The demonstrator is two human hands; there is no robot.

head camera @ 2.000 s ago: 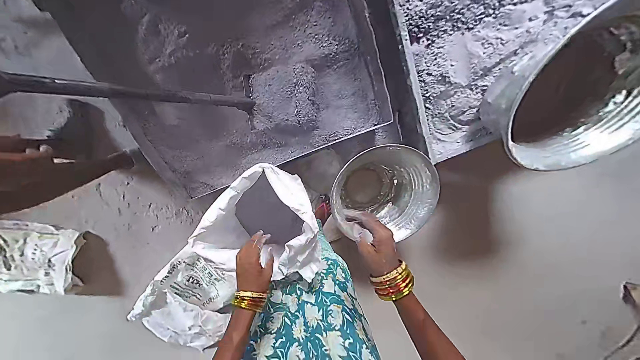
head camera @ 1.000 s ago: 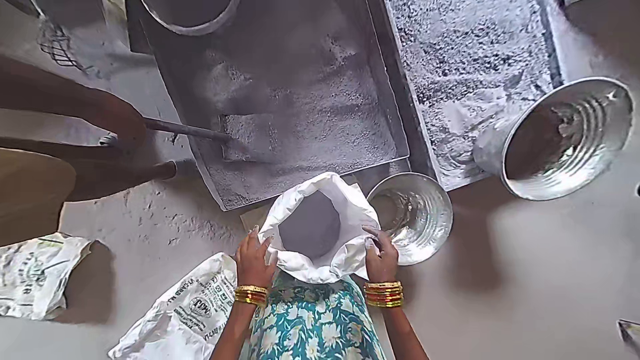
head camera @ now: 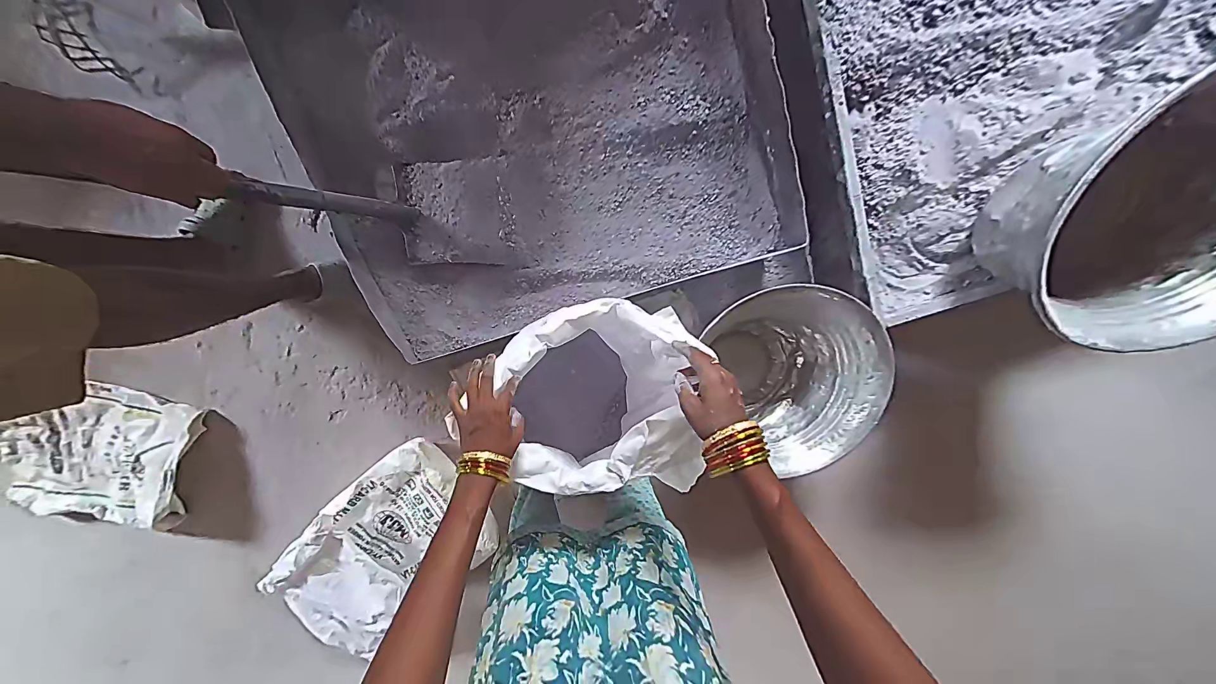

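A white woven sack [head camera: 655,442] stands upright with its mouth wide and its rim rolled outward; grey powder shows inside. My left hand [head camera: 486,408] lies on the left side of the rim, fingers spread over the cloth. On the right side, my right hand [head camera: 711,394] grips the rim between thumb and fingers. Just behind that hand is a shiny metal tub [head camera: 836,389] with some material at its bottom. Beyond the sack lies a large metal tray [head camera: 608,294] of grey powder, where a shovel [head camera: 323,199] rests with its blade in the powder.
A person's hand [head camera: 180,166] holds the shovel handle at the left. A second tray [head camera: 869,247] of pale, lumpy powder and a large metal bucket [head camera: 1007,228] are at the right. Two printed sacks lie on the floor, one [head camera: 370,551] by my left forearm, another [head camera: 104,456] farther left.
The sack's mouth has become wider and rounder since the oldest frame, and its rim is now rolled outward. My right hand has come from the metal tub's rim to the sack. The co-worker's hand has moved along the tray.
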